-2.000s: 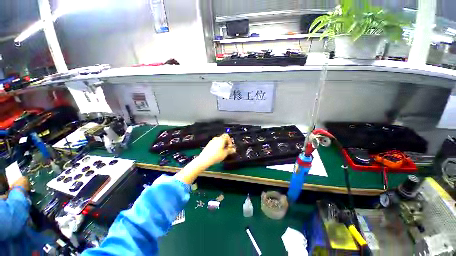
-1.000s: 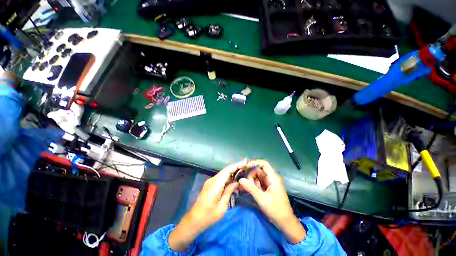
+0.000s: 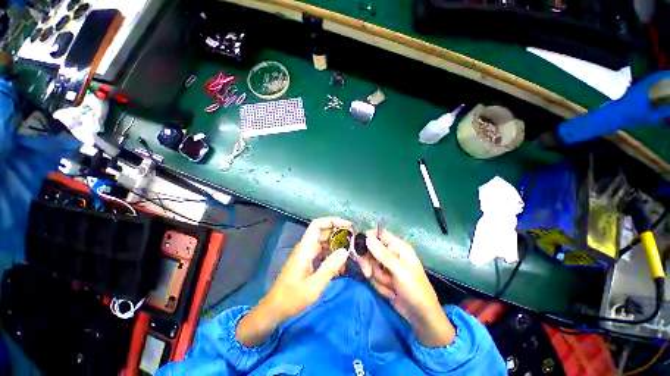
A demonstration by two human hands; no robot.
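Observation:
My left hand (image 3: pixel 305 268) holds a small round watch case (image 3: pixel 340 239) in its fingertips, its yellow-gold inside facing up. My right hand (image 3: pixel 400 275) holds a small dark disc (image 3: pixel 360 244), like a watch cover, close beside the case. The two parts are side by side at the mat's front edge, above my lap. A thin piece sticks up by the right fingertips; I cannot tell what it is. The fingers hide parts of both pieces.
On the green mat (image 3: pixel 330 161) lie a marker pen (image 3: pixel 433 195), crumpled tissue (image 3: pixel 496 220), dropper bottle (image 3: pixel 439 127), round tub (image 3: pixel 470 139), perforated white sheet (image 3: pixel 272 117), clear dish (image 3: pixel 268 80) and two watch units (image 3: pixel 194 147). A blue cylinder (image 3: pixel 613 114) hangs at right. A neighbour's blue sleeve (image 3: pixel 29 176) is at left.
My left hand has come back from the tray on the shelf to join the right. Since one second ago, the case and dark disc have come apart, showing the yellow inside.

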